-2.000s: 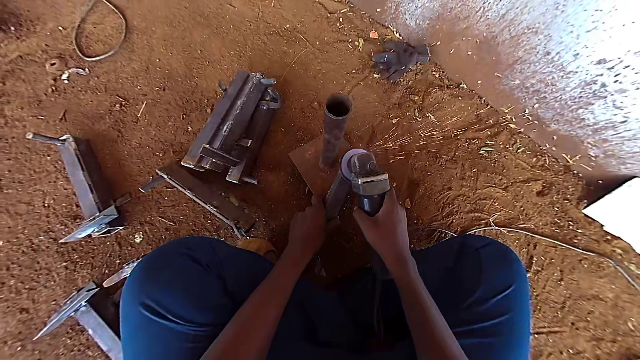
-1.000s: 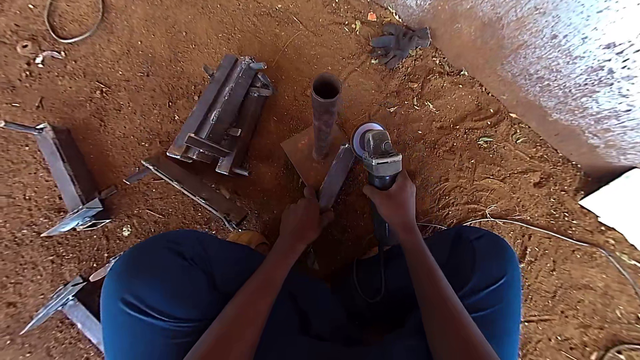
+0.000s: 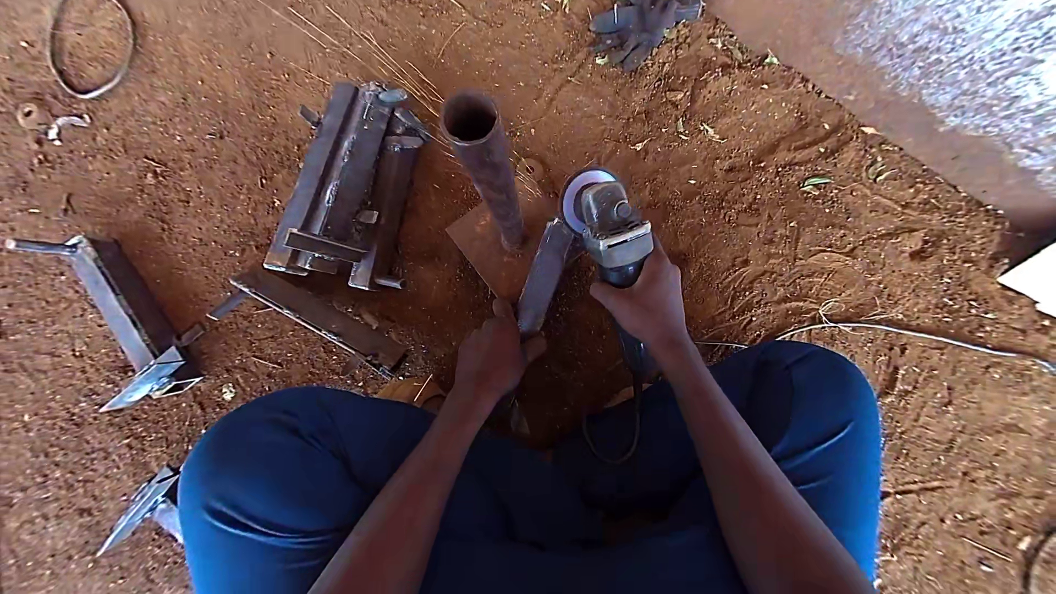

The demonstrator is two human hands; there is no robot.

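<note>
My right hand [image 3: 648,301] is closed around the body of an angle grinder [image 3: 615,223]. The grinder's pale disc [image 3: 582,198] is at the upper right end of a steel bar piece [image 3: 546,276]; sparks streak away to the upper left. My left hand [image 3: 492,355] grips the lower end of that piece. Just left of it, a steel pipe [image 3: 491,177] stands upright on a square, rust-brown plate [image 3: 472,239]. The grinder's cord hangs in a loop between my knees.
Welded steel pieces lie stacked [image 3: 346,181] on the dirt, with a single flat piece [image 3: 318,318] below them and another welded piece [image 3: 124,305] at the left. Dark gloves [image 3: 635,29] lie at the top. A thin cable [image 3: 924,332] runs right.
The sparks fly to the upper left now; two seconds ago they went right. The grinder has shifted along the steel piece's upper end. Both hands keep their holds.
</note>
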